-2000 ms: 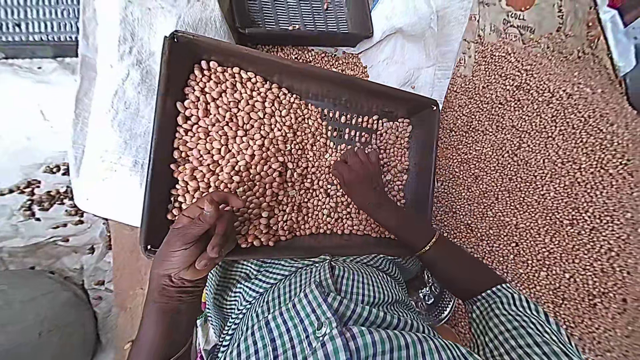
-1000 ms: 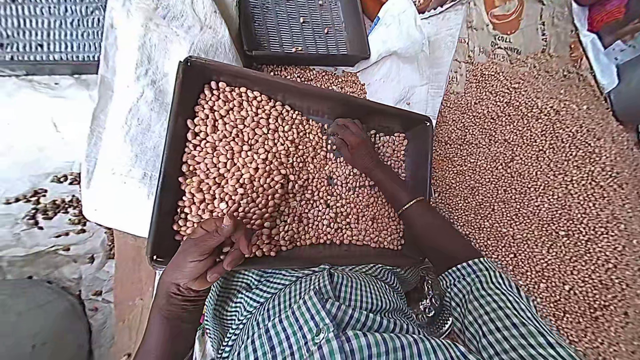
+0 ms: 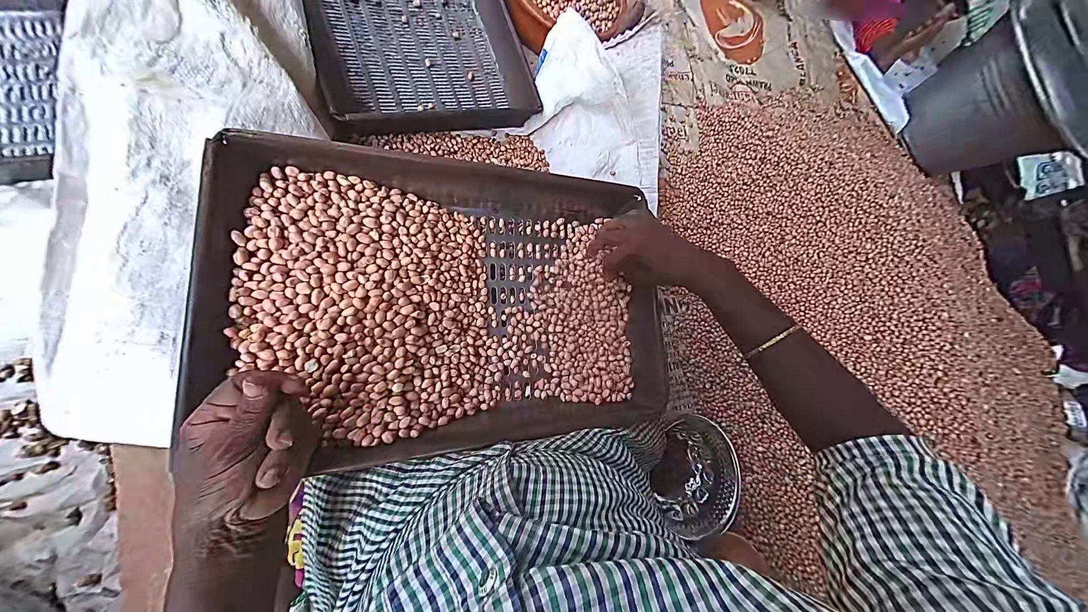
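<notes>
A dark rectangular slotted tray (image 3: 416, 174) lies over my lap, tilted in the view. Shelled peanuts (image 3: 365, 297) cover its left and middle parts, and more lie along its right side. Between them a strip of slotted floor shows. My left hand (image 3: 255, 442) is at the tray's lower left corner, fingers curled beside the peanuts; whether a nut is between them cannot be told. My right hand (image 3: 637, 248) reaches over the upper right corner, its fingertips down on the peanuts there; anything under the fingers is hidden.
A second slotted tray (image 3: 425, 64) stands beyond, with peanuts spilled below it. A wide spread of peanuts (image 3: 833, 280) covers sacking at the right. A metal bowl (image 3: 695, 476) sits by my lap. A metal bucket (image 3: 977, 93) and another person's hand (image 3: 922, 38) are at the upper right.
My right hand has moved from the tray's middle right to its upper right corner. More slotted floor shows between the peanuts. My left hand stays at the lower left corner.
</notes>
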